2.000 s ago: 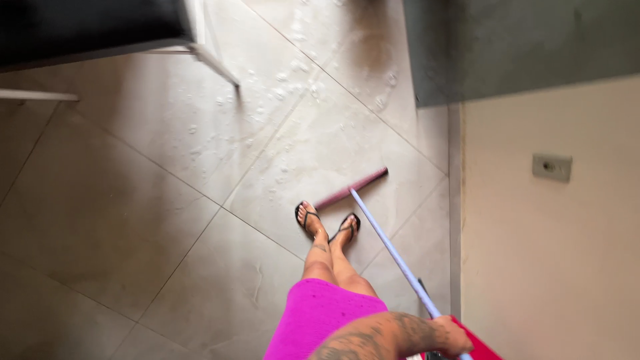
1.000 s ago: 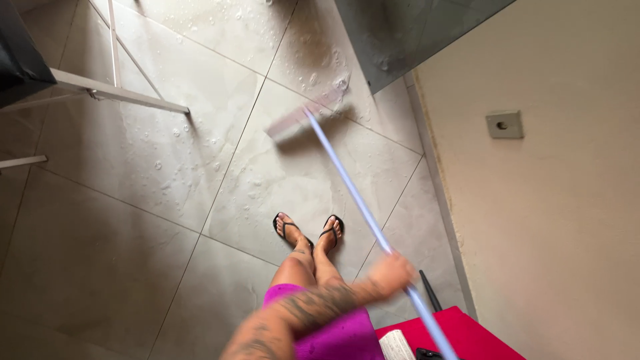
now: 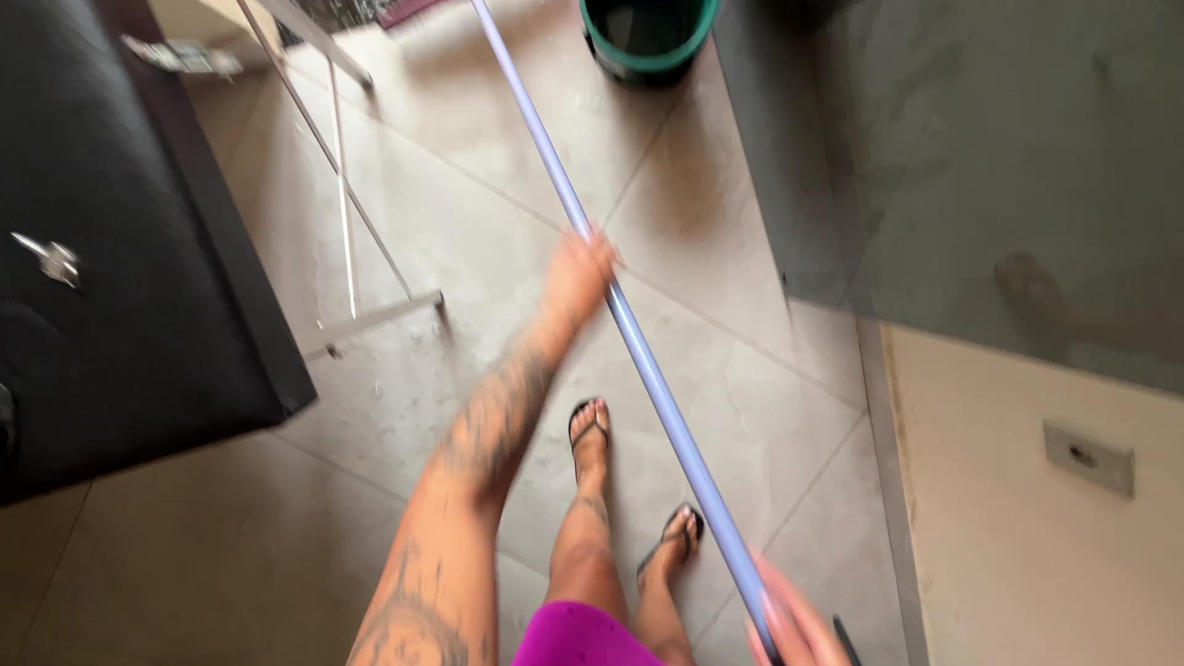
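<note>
A long lilac pole (image 3: 661, 393) runs from the top of the view down to the lower right. My left hand (image 3: 585, 268) is closed around its middle, with the tattooed forearm reaching up from the bottom. Near the pole's lower end, my right hand (image 3: 794, 622) grips it, partly cut off by the bottom edge. At the pole's far end, a purplish squeegee head (image 3: 407, 11) lies on the floor, only partly in view. Suds and wet patches show on the grey floor tiles (image 3: 518, 139).
A green bucket (image 3: 652, 63) stands at the top centre. To the left, a black padded table (image 3: 139, 250) on metal legs (image 3: 379, 319) bears keys (image 3: 57, 261). A dark glossy panel (image 3: 1008, 176) and a beige wall with an outlet (image 3: 1090, 456) are at the right.
The squeegee head has moved away from my feet, forward across the floor. The view has shifted forward; the green bucket has come into sight. Both hands now show on the pole.
</note>
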